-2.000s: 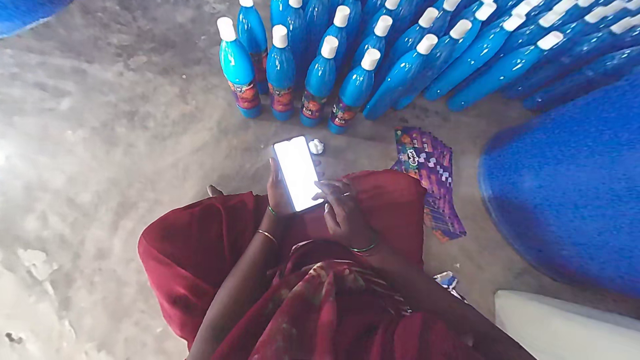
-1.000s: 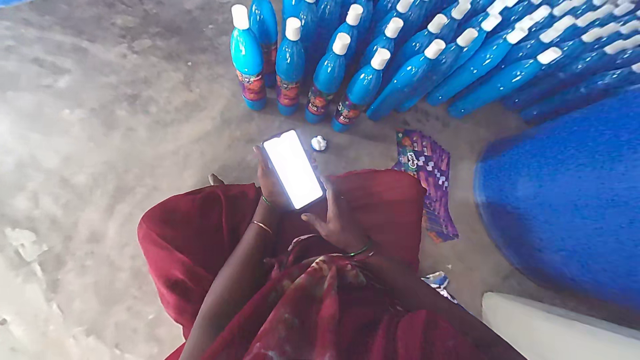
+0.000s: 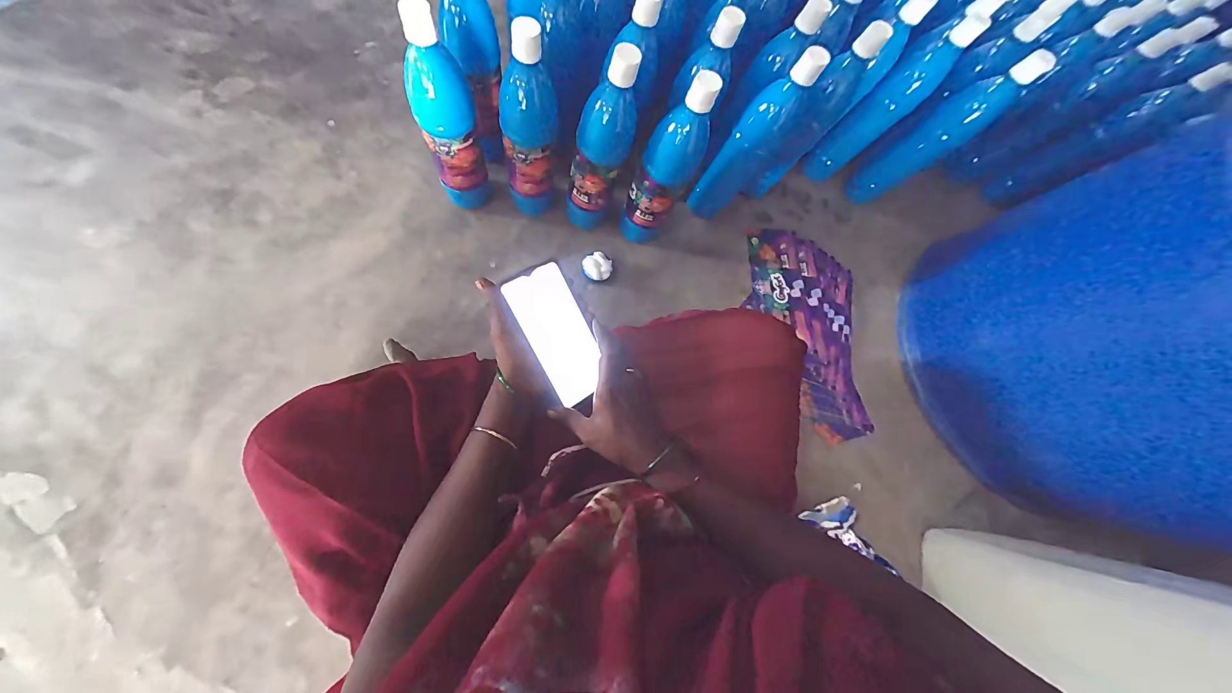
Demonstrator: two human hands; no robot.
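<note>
A smartphone (image 3: 553,332) with a glowing white screen is held over my lap. My left hand (image 3: 515,351) grips its left edge from below. Against the lower right edge rests my right hand (image 3: 616,404), its thumb near the bottom corner of the phone. Just beyond the phone, on the floor, lies a small white object in a round dark holder (image 3: 598,266), too small to name. Several blue plastic bottles with white caps (image 3: 674,144) stand farther off, the nearest ones bearing colourful labels. A fanned stack of purple printed labels (image 3: 813,318) lies beside my right knee.
A large blue rounded container (image 3: 1078,327) stands at the right. Below it is a pale, smooth-edged object (image 3: 1068,616). A crumpled blue and white wrapper (image 3: 842,525) lies by my right forearm. More bottles fill the upper right, over a grey concrete floor (image 3: 192,241).
My right hand was over the phone's screen two seconds ago; it has moved off the screen to the lower right edge and now holds the phone there. The left hand keeps its grip.
</note>
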